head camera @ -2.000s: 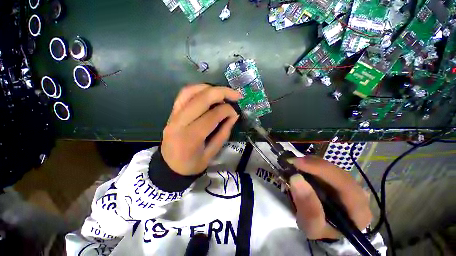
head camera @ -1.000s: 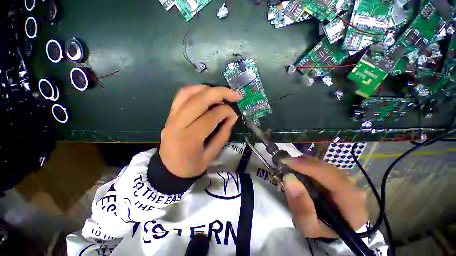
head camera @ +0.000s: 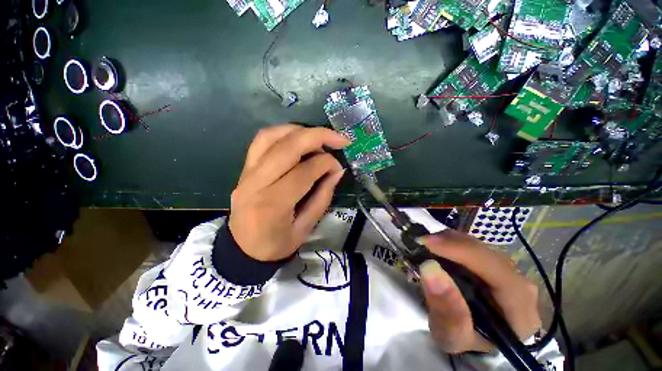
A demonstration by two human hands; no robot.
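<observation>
A green circuit board (head camera: pixel 369 134) with silver-white patches lies on the dark green mat before me. My left hand (head camera: pixel 284 185) is at its left edge, fingertips around a small dark thing I cannot make out, partly hidden by the fingers. My right hand (head camera: pixel 479 290) holds a black soldering iron (head camera: pixel 459 272), its tip end at the board's lower edge. Slim metal tweezers (head camera: pixel 382 230) are in the same hand beside the iron. A thin red lead wire (head camera: pixel 412 142) runs right from the board. A small wired component (head camera: pixel 290 98) lies left of the board.
Many circuit boards (head camera: pixel 537 40) are heaped at the right. Coin-sized black discs with pale rings (head camera: pixel 112 117) lie at the left, beside a shiny black tray (head camera: pixel 18 145). A perforated white tray (head camera: pixel 496 224) shows below the bench edge. Black cables (head camera: pixel 562 264) loop at the right.
Both hands stay close to the same place, with small shifts of the right hand and iron at the board's lower edge. The whole view has shifted slightly.
</observation>
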